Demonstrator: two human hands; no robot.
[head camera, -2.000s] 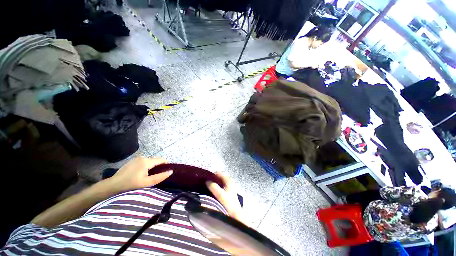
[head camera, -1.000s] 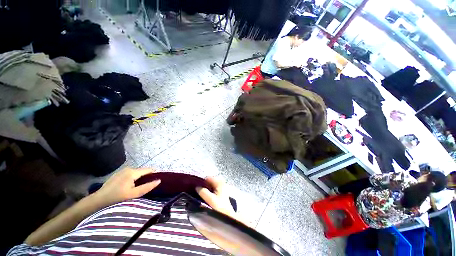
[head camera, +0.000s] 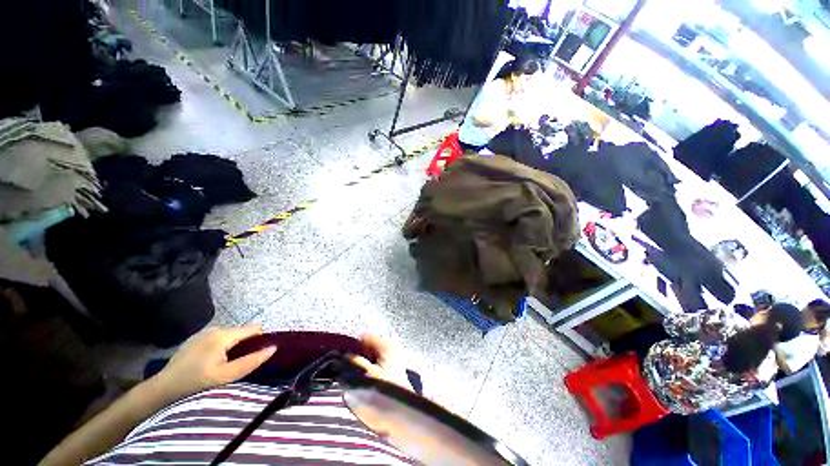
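Observation:
A maroon curved band (head camera: 305, 351) of cloth lies across at my waist, above my striped shirt. My left hand (head camera: 214, 357) grips its left end, with the thumb on top and the fingers behind. My right hand (head camera: 378, 355) holds its right end; it is partly hidden behind the dark eyewear frame and tinted lens at the lower edge. The rest of the cloth below the band is hidden by the eyewear and my shirt.
A brown garment pile (head camera: 496, 227) stands on a blue crate (head camera: 478, 311) ahead. Black garments (head camera: 136, 273) and a beige pile (head camera: 41, 168) are at left. A red stool (head camera: 617, 396), a seated person (head camera: 696, 364) and a white worktable (head camera: 728, 218) are at right. Racks stand behind.
The brown pile, table and floor piles have shifted left in view. The band sits slightly lower and further left, still between both hands.

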